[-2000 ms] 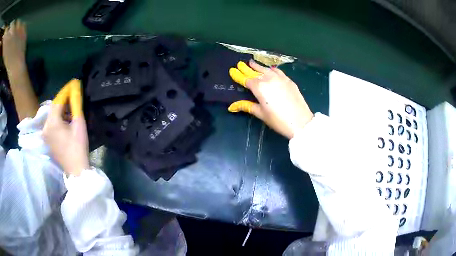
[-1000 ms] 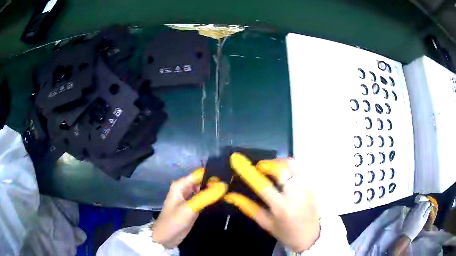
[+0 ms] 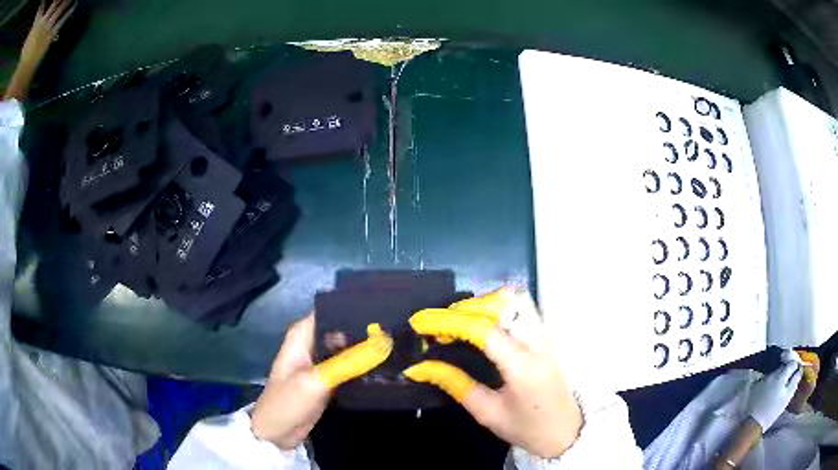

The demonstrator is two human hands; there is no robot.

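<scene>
A flat matte black cover (image 3: 368, 307) is held over the table's near edge, its blank-looking face up. My left hand (image 3: 308, 381) grips its left side, with a yellow-cotted finger lying on the face. My right hand (image 3: 505, 376) is at its right side, yellow-cotted fingers bent over the face. Whether a ring is between the fingers is too blurred to tell. Rows of thin black rings (image 3: 677, 251) lie on the white ring tray (image 3: 588, 220) at the right.
A loose pile of black covers (image 3: 165, 202) is at the left. A separate cover stack (image 3: 312, 110) lies upper middle, near the torn seam (image 3: 381, 50). A second white tray (image 3: 795, 220) is at the far right. Another person's hand (image 3: 46, 27) is top left; a gloved hand (image 3: 776, 390) is bottom right.
From two seconds ago, my right hand has left the separate cover stack and both hands have come together at the near edge. Since one second ago, the cover has turned flatter and moved slightly left.
</scene>
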